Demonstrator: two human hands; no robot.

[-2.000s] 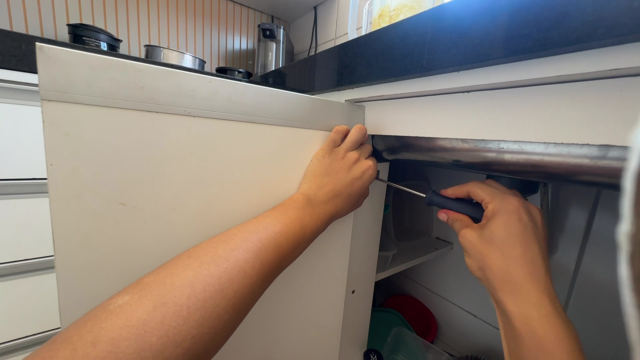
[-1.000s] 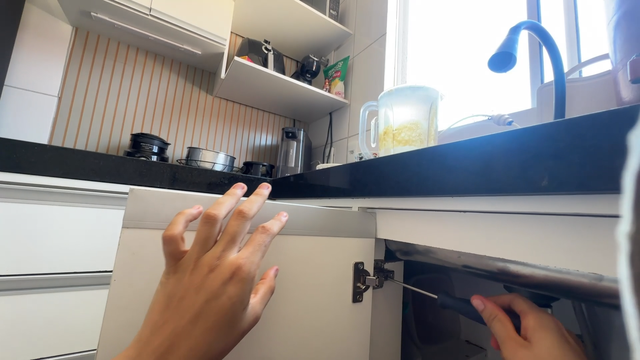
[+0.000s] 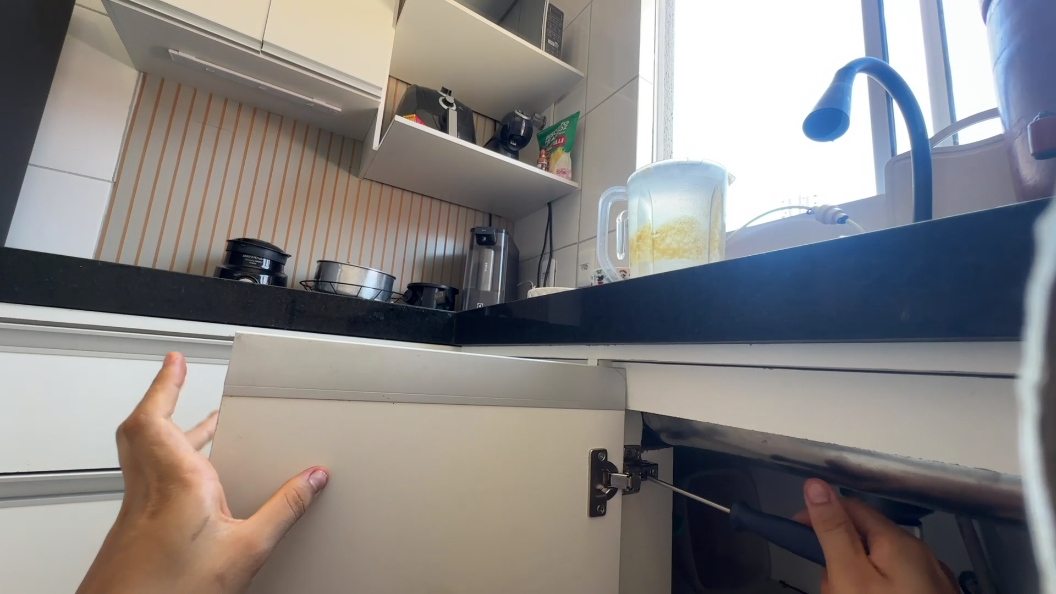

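My right hand grips the dark handle of a screwdriver at the lower right. The screwdriver's thin metal shaft points left, and its tip meets the metal cabinet hinge. That hinge joins the white cabinet door to the side panel of the cabinet under the counter. At the door's left edge is my left hand, fingers spread, the thumb over the door's front face and the other fingers beyond the edge.
The black countertop runs above the door and cabinet. On it stand a blender jug with yellowish contents, a metal pan and a dark faucet. A metal sink edge crosses the cabinet opening just above the screwdriver.
My left hand has gone from beside the hinge to the door's far left edge, uncovering the hinge. The right hand keeps the screwdriver at the hinge. The view has tilted up.
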